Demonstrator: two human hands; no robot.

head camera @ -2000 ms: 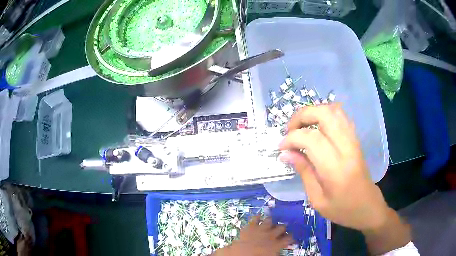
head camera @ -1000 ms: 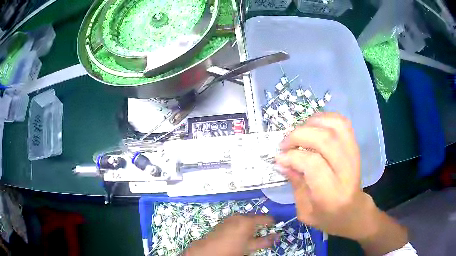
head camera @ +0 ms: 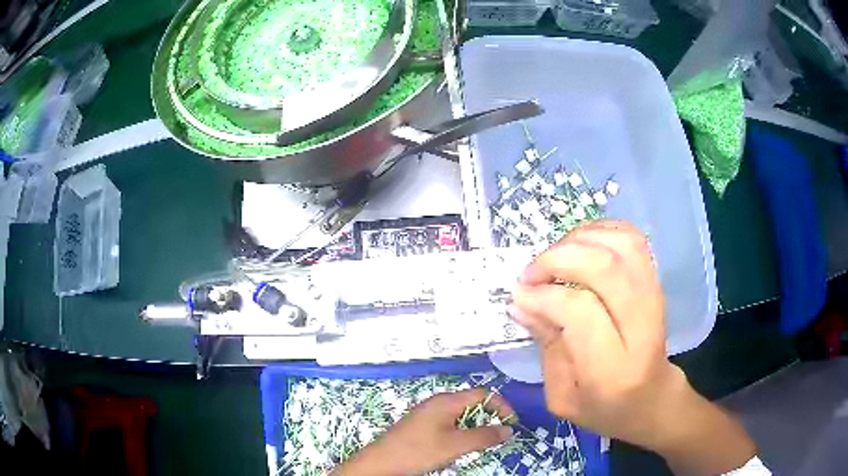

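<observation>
My right hand point(head camera: 604, 335) is at the right end of the white-silver insertion head point(head camera: 418, 307), thumb and index finger pinched together there. Whatever lies between the fingertips is hidden or too small to tell. My left hand point(head camera: 437, 429) reaches into the blue parts bin point(head camera: 271, 409) at the front edge, its fingers curled around several leaded parts with green stems. More leaded parts point(head camera: 325, 409) with white heads fill the bin around it. A frosted clear tub point(head camera: 595, 102), behind and right of my right hand, holds a smaller pile of leaded parts.
The steel bowl feeder point(head camera: 307, 167) with green contents stands behind the head. A dark metal arm point(head camera: 465, 124) slants towards the tub. A bag of green components point(head camera: 716, 130) and a blue mat point(head camera: 790, 223) lie right. Small clear boxes point(head camera: 88, 232) stand left.
My left hand has shifted within the bin and its fingers have closed around leaded parts. My right hand stays at the head's right end with small finger movements. The view has shifted slightly.
</observation>
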